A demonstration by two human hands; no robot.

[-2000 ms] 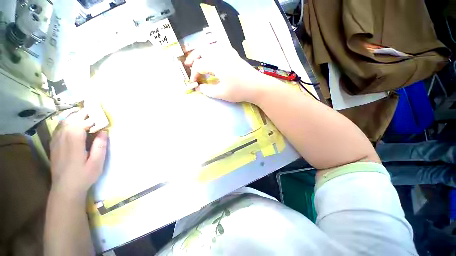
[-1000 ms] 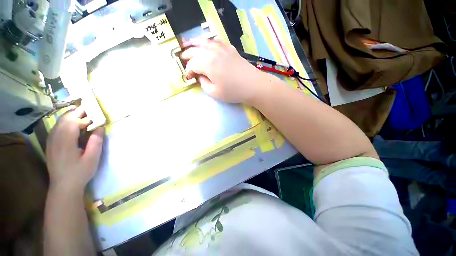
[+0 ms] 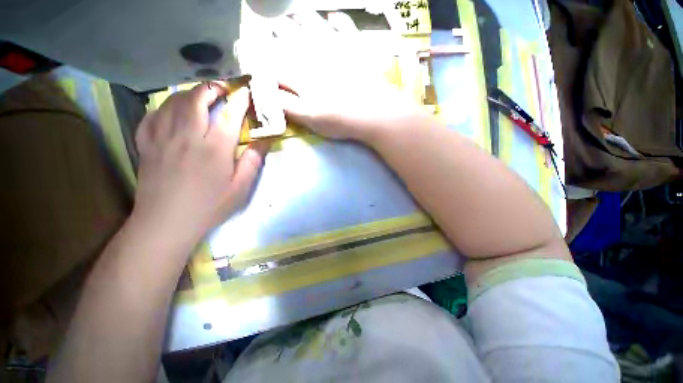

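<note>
The pale template sheet, edged with yellow tape, lies under a bright lamp. A pale block sits at the template's left inner edge. My left hand is at the block's left side, fingers on its taped edge and thumb below. My right hand reaches across to the block's right side; its fingers are partly lost in glare, so its grip is unclear. A small frame-like piece with yellow tape stands on the right part of the template.
The white machine head is at upper left. A red-and-black tool lies on the right of the template. Brown fabric hangs at right, and more brown fabric is at left. A blue bin is beyond.
The view has shifted left and closer to the machine head. My right hand has moved from the right-hand piece to the left block, beside my left hand.
</note>
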